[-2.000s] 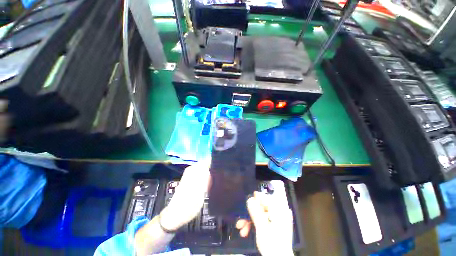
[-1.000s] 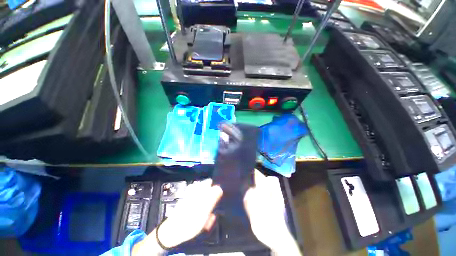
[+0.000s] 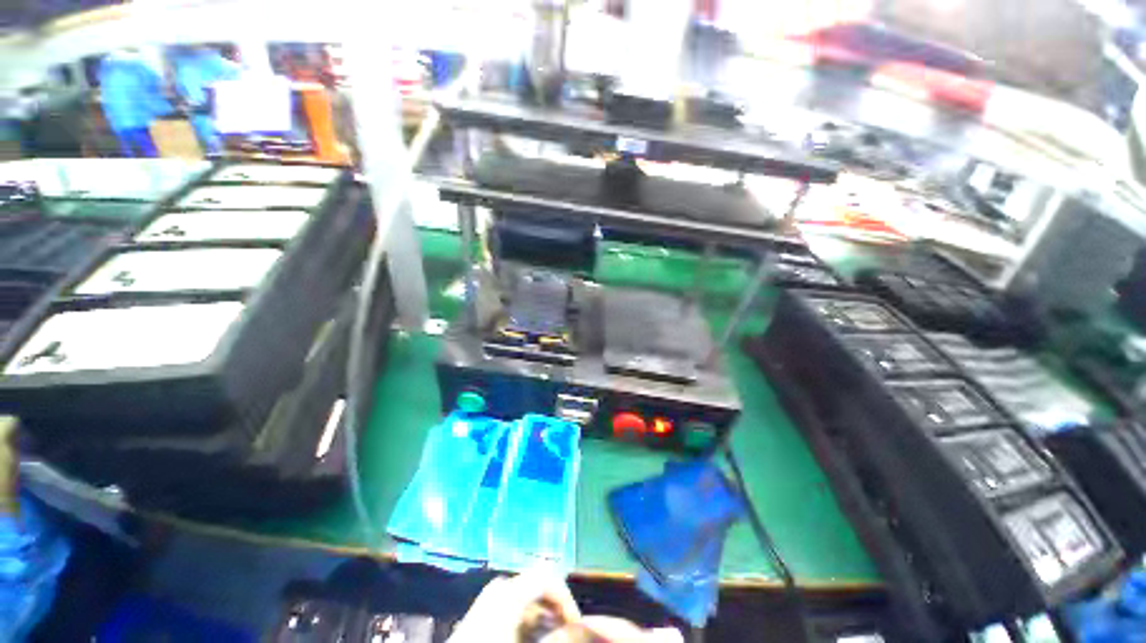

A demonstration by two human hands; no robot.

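My left hand [image 3: 505,610] is at the bottom edge, blurred and mostly cut off. Part of my right hand [image 3: 618,631] seems to show beside it, also cut off. A small brownish shape lies between them; I cannot tell what they hold. Light-blue film sheets [image 3: 452,490] lie on the green mat [image 3: 603,471] just above my hands. Darker blue film pieces [image 3: 679,521] lie to their right. The black press [image 3: 591,396] stands behind, with a dark phone-shaped piece [image 3: 540,305] in its left nest and a flat black pad [image 3: 651,333] at right.
Stacked foam trays [image 3: 189,377] with white covers stand left. A row of foam trays [image 3: 936,408] with phone bodies runs along the right. An air hose [image 3: 358,377] hangs left of the press. People in blue [image 3: 132,101] are far left. A blue sleeve [image 3: 32,565] shows at the left edge.
The view has tilted up, showing the press's upper plates. The dark phone between my hands is no longer visible, and my hands are now at the bottom edge.
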